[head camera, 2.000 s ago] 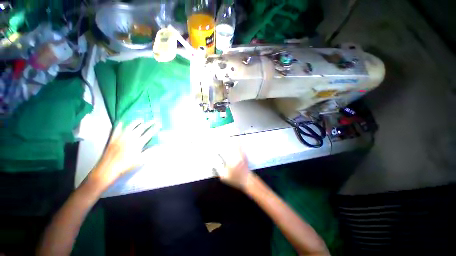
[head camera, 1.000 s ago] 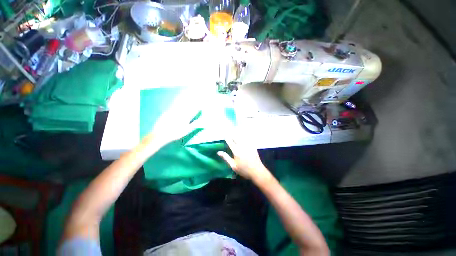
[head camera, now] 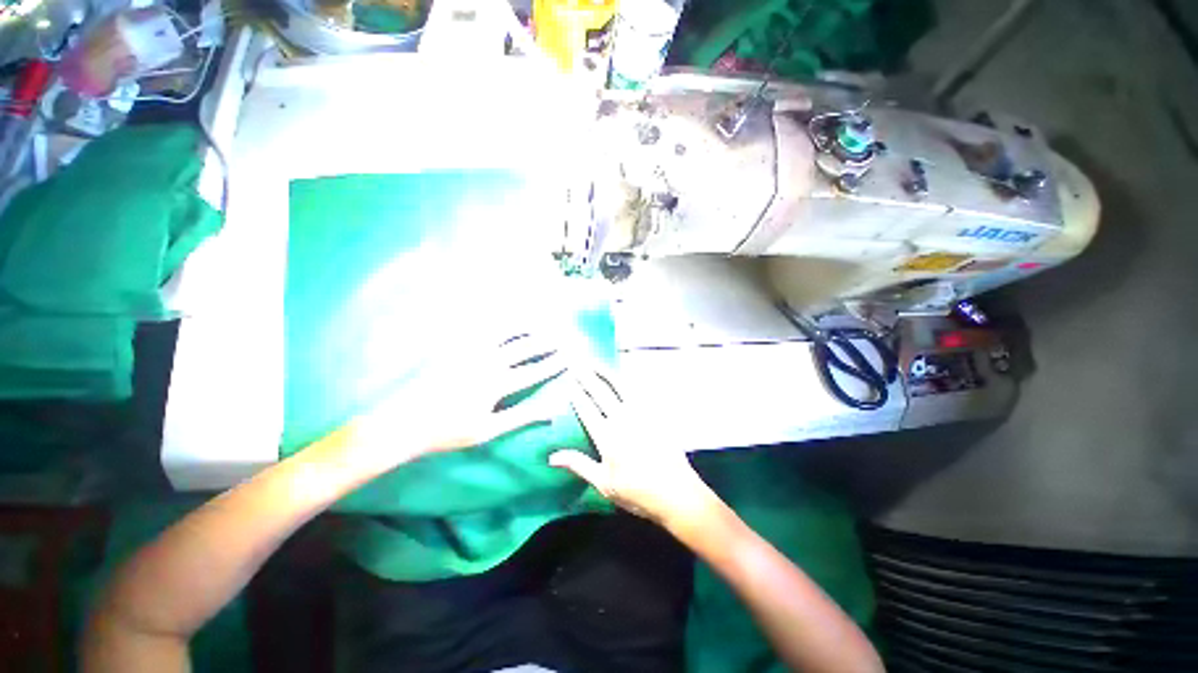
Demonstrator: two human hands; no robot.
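Observation:
A green fabric panel (head camera: 344, 250) lies flat on the white machine table, its right part under the needle area of the sewing machine (head camera: 867, 197). Lamp glare whitens its middle. Its near part hangs in folds over the front edge. My left hand (head camera: 486, 388) lies on the panel, fingers spread and pointing right, partly washed out by glare. My right hand (head camera: 631, 454) lies at the panel's near right edge, thumb apart from the fingers. The hands are close together, just in front of the needle area. No grip on the cloth shows.
Folded green pieces (head camera: 79, 256) are stacked at the left. Black-handled scissors (head camera: 854, 366) lie under the machine arm. An orange bottle (head camera: 568, 29) and a clear bottle (head camera: 641, 40) stand behind the machine head. Small clutter (head camera: 118, 59) is at the far left. Green cloth (head camera: 782, 539) hangs low at the right.
The panel was bunched further left, then came to lie flat with its near part over the front edge. My left hand has moved right, close to my right hand. The view has shifted.

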